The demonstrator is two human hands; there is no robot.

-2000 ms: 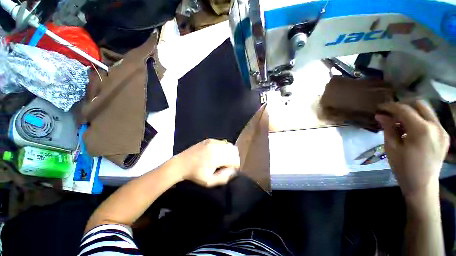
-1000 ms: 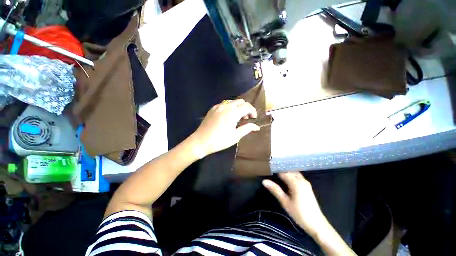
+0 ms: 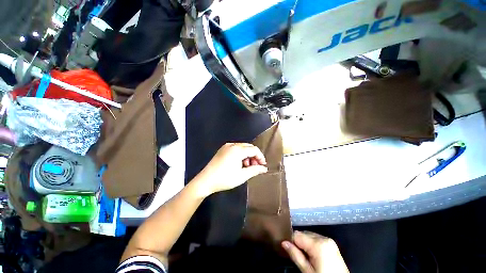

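The dark cut panel (image 3: 205, 120) lies under the head of the white and blue sewing machine (image 3: 341, 40). Its brown edge strip (image 3: 266, 194) runs from the presser foot (image 3: 274, 115) down past the table edge, with a small brown piece (image 3: 265, 184) on it. My left hand (image 3: 234, 165) rests on the panel and pinches the small brown piece near its upper edge. My right hand (image 3: 314, 251) is at the lower right edge of the brown strip, below the table edge, thumb and fingers closed on it.
A stack of brown pieces (image 3: 391, 108) lies right of the needle, with black-handled scissors (image 3: 373, 66) behind. Blue-green snips (image 3: 446, 160) lie near the right table edge. Brown panels (image 3: 130, 152), a grey round-grilled box (image 3: 66, 171), a green bottle (image 3: 69, 208) and a clear bag (image 3: 56, 122) are at left.
My right hand moved from the brown stack to the strip's lower edge and closed on it. My left hand moved from the dark cloth to the small brown piece. The brown strip is now spread flat.
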